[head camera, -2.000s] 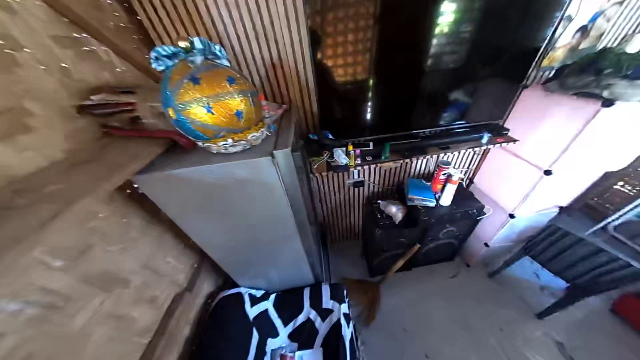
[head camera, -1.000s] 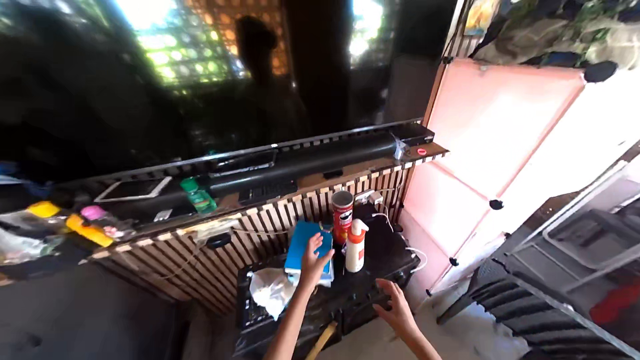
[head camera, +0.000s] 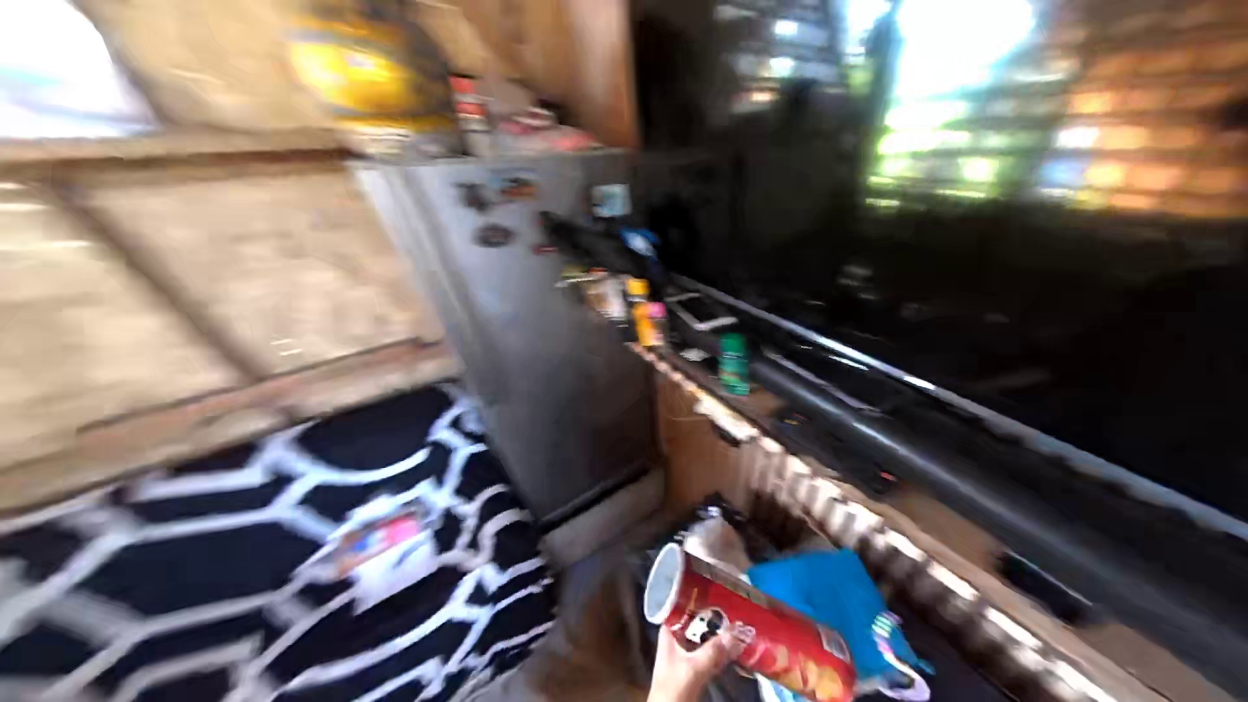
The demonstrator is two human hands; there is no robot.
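Note:
At the bottom of the view, my left hand (head camera: 690, 661) is closed around a red Pringles can (head camera: 756, 624). The can is tilted, with its pale round end toward the upper left. Behind and right of it lies a blue item (head camera: 829, 590), partly hidden by the can. A whitish plastic bag (head camera: 715, 539) is just above the can's pale end. My right hand is out of the frame. The picture is blurred by motion.
A grey refrigerator (head camera: 536, 351) stands at the centre left, with a gold wrapped object (head camera: 361, 73) on top. A black-and-white patterned cloth surface (head camera: 244, 575) is at lower left. A shelf holds a green bottle (head camera: 734, 364) and a soundbar (head camera: 907, 458) below a large television (head camera: 936, 253).
The red can, upright on the black cabinet a second ago, is now in my left hand and tilted. My right hand has left the view. The view has swung strongly left.

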